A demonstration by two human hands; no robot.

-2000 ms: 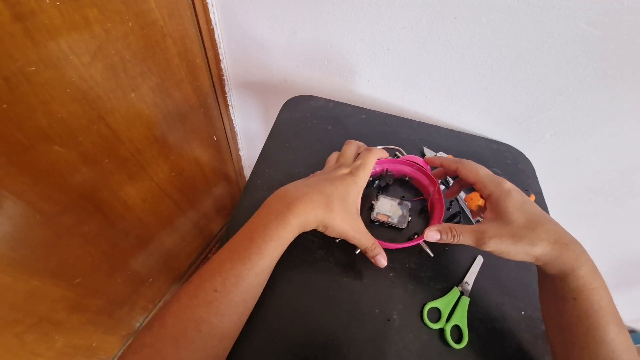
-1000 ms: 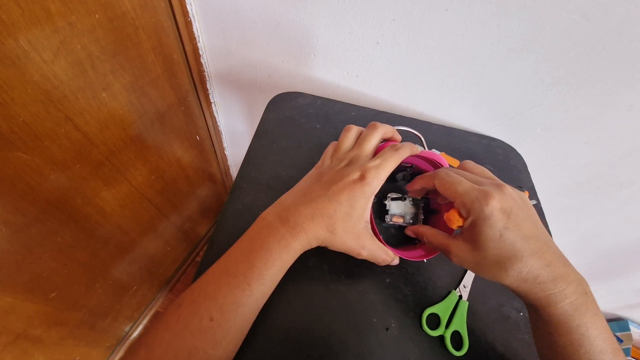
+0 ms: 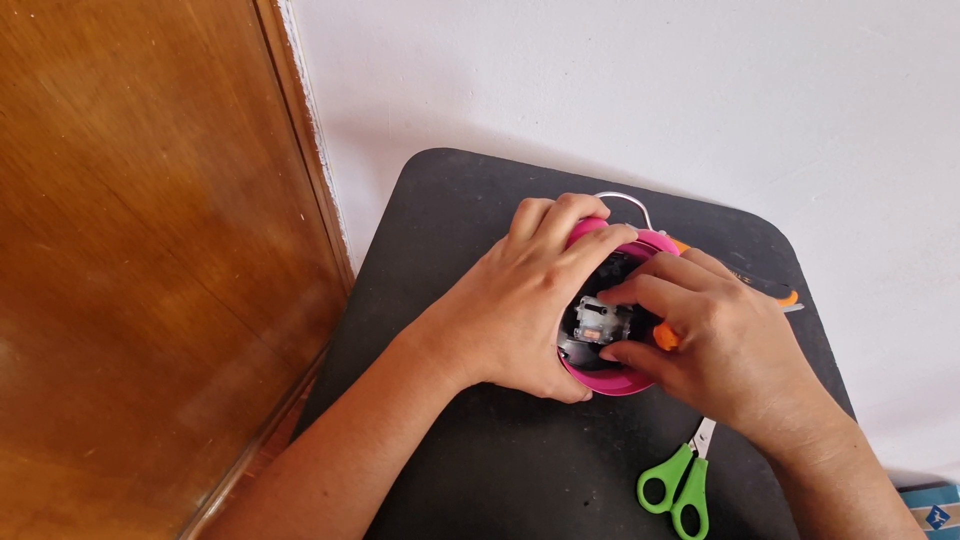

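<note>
A round pink casing, like that of a twin-bell alarm clock, lies on the black table with its inside facing up. My left hand wraps around its left side, fingers over the top rim and thumb at the lower edge. Within the casing is a translucent plastic clock movement. My right hand reaches in from the right and pinches the movement between thumb and fingers. A curved metal handle shows above the casing. An orange piece lies beside the right hand, partly hidden by it.
Green-handled scissors lie on the black tabletop, below the right hand. A black and orange tool is partly hidden behind that hand. A wooden door stands at left, a white wall behind. A blue box is at lower right.
My right hand has moved from the casing's right rim to the movement inside. My left hand has shifted further over the casing's left side, and the casing's opening now faces more to the left.
</note>
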